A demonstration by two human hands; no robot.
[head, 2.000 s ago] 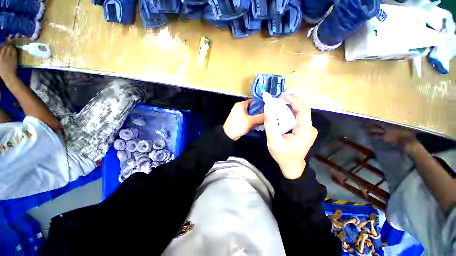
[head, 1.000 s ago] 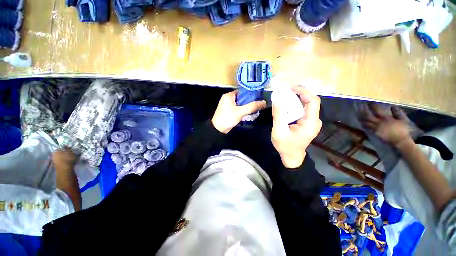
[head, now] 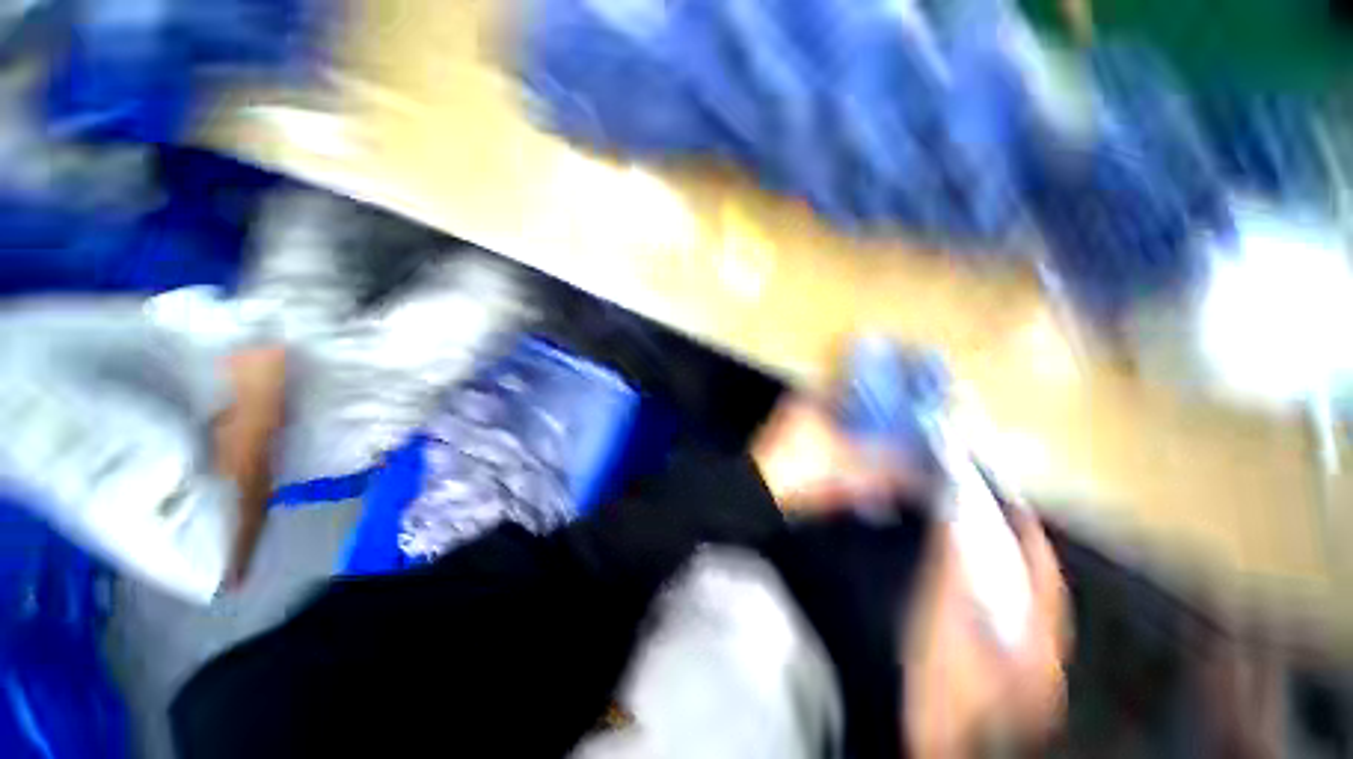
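The frame is strongly blurred. My left hand (head: 819,460) holds a blue piece (head: 890,389) upright at the bench's front edge. My right hand (head: 979,638) grips a white glue bottle (head: 985,541). The bottle's upper end points at the right side of the blue piece; whether it touches cannot be told. More blue pieces (head: 801,119) stand in blurred rows at the back of the bench.
The tan bench (head: 623,223) runs slantwise across the view. A blue bin (head: 601,423) with pale ring-shaped parts (head: 482,475) is at the lower left. A neighbour's arm (head: 249,445) shows at left. A white heap (head: 1284,304) lies at right.
The view has tilted and blurred, so bench and bin slant. My hands appear further right and lower. The bottle's upper end is now close beside the blue piece instead of apart from it.
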